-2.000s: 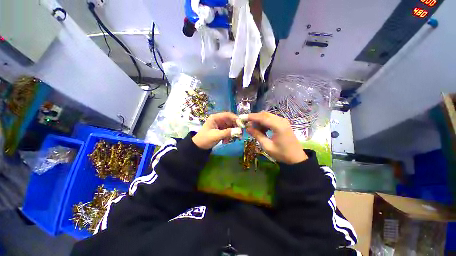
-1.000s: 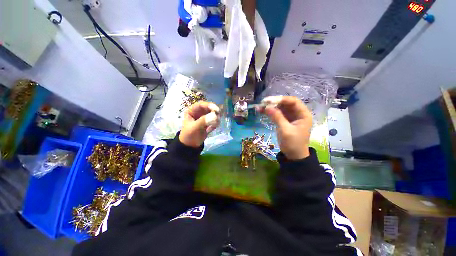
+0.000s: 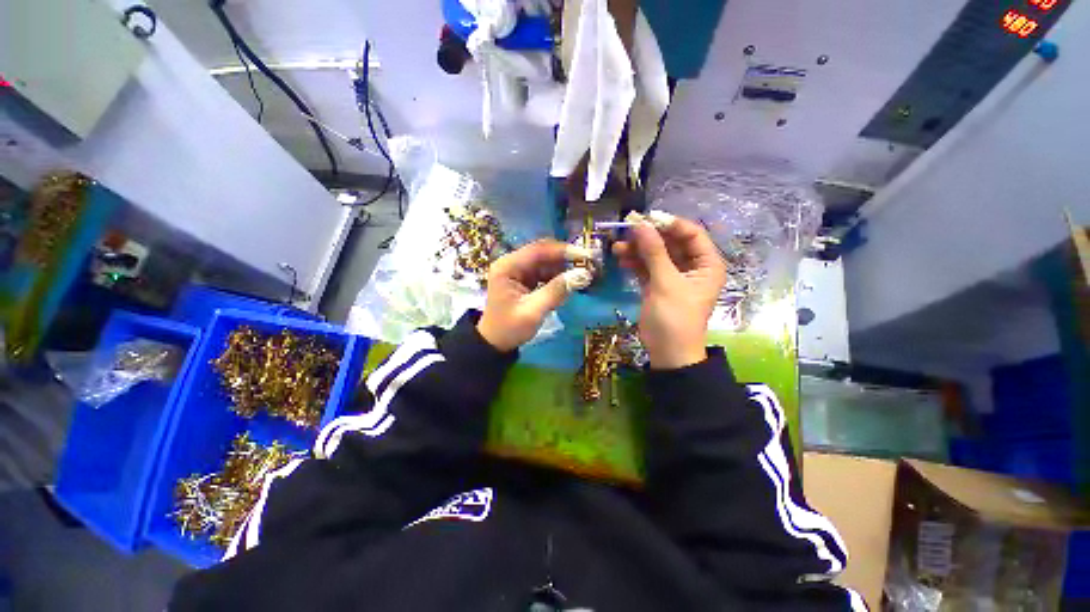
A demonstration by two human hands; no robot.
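My left hand, with whitish coverings on the fingertips, is at the fixture and pinches a small brass part upright there. My right hand, also with whitish fingertips, holds a thin silvery rod level, its left end at or very near the brass part; whether they touch I cannot tell. The fingers partly hide the fixture. A heap of joined pieces, gold with silvery stems, lies in front of the fixture by the green mat.
Loose brass parts lie on a plastic bag at the left. A clear bag of rods lies at the right. White cloth strips hang above the fixture. Blue bins with metal pieces stand lower left, an open carton lower right.
One second ago the hands were apart on either side of the fixture. Now my left hand has moved right to it with the brass part, and my right hand has brought the rod in from the right.
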